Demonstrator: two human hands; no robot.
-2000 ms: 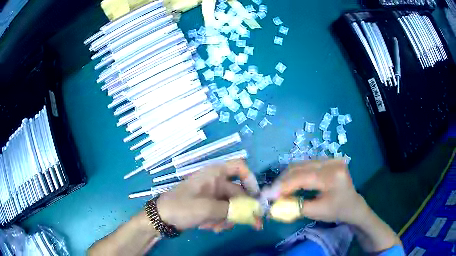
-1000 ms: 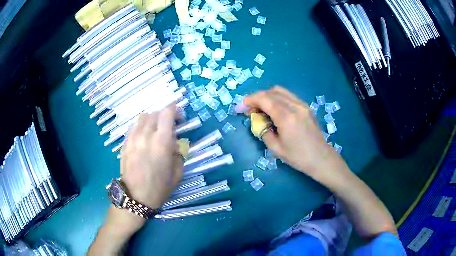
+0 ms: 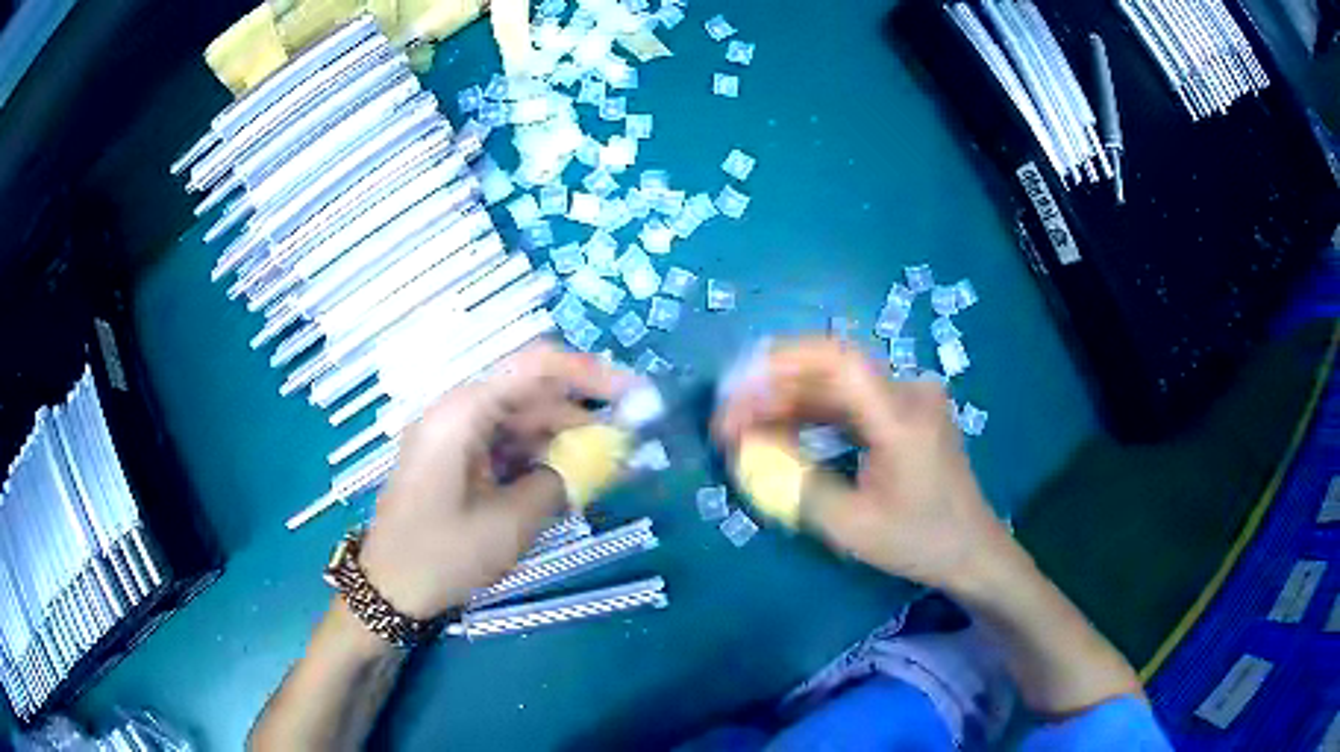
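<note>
Silvery-white metal shafts (image 3: 390,221) lie in a slanting row at the left middle, and a few more (image 3: 566,602) lie below my left hand. Clear squares (image 3: 595,265) are scattered right of the row. My left hand (image 3: 485,485) is over the lower shafts, fingers curled, with a yellow thumb wrap and a small whitish blur at the fingertips. My right hand (image 3: 852,456) is to its right, apart from it, fingers bent towards its yellow-wrapped thumb. Both hands are motion-blurred. I cannot tell what either hand holds.
A smaller pile of clear squares (image 3: 926,331) lies beyond my right hand. A black left tray (image 3: 177,485) holds shafts, and a black right tray (image 3: 1161,294) holds two groups. A yellow block (image 3: 243,56) and clear plastic (image 3: 110,735) sit at the edges.
My left hand has moved slightly right from the shaft row, its fingers now curled. My right hand has drawn back from the large pile of squares towards me.
</note>
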